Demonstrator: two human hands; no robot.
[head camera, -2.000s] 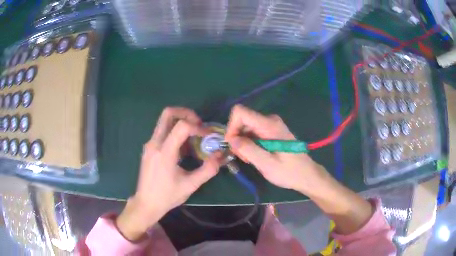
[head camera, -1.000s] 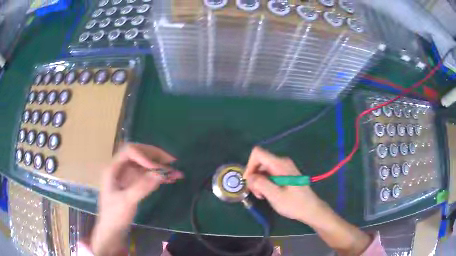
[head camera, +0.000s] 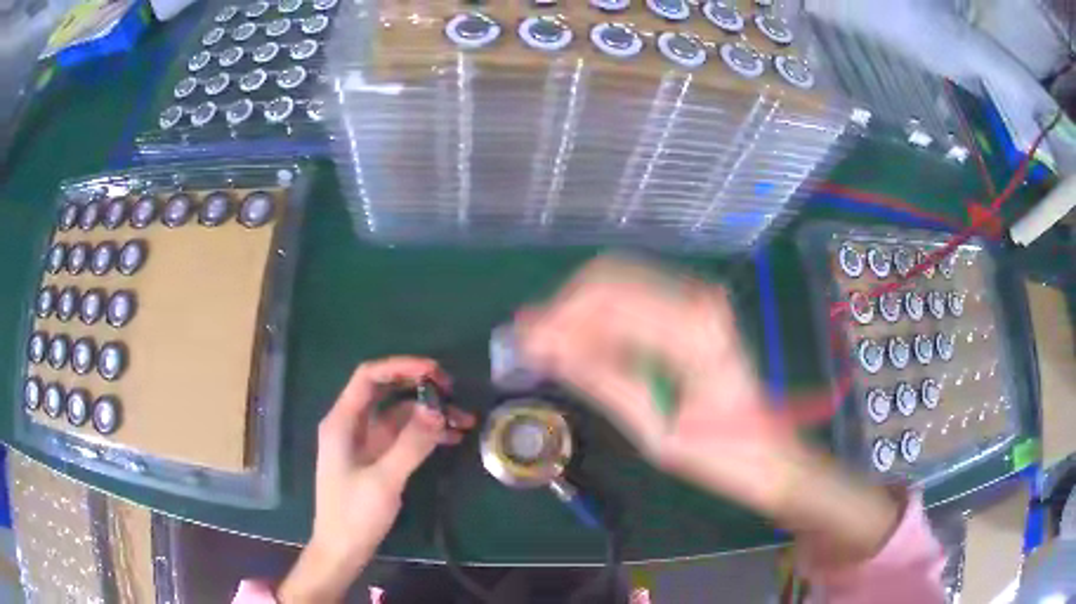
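Note:
The round brass-and-silver fixture (head camera: 526, 444) lies on the green mat with no disc on it. My right hand (head camera: 643, 354) is blurred above and right of it and holds a silver-white disc (head camera: 512, 356) at its fingertips. The green probe (head camera: 661, 389) is also in that hand, mostly hidden by the fingers, with its red wire trailing right. My left hand (head camera: 389, 431) is left of the fixture, with a small dark part (head camera: 427, 395) pinched in its fingertips.
A clear tray with brown liner (head camera: 195, 354) and dark-rimmed discs is at left. A tray of whiter discs (head camera: 914, 354) is at right. A tall clear tray stack (head camera: 566, 153) stands behind the fixture, with another disc tray (head camera: 254, 71) beside it. A cable loops off the front edge.
My right hand has lifted the disc off the fixture and moved up. My left hand has moved right, closer to the fixture, still holding the small dark part. The camera view has shifted slightly.

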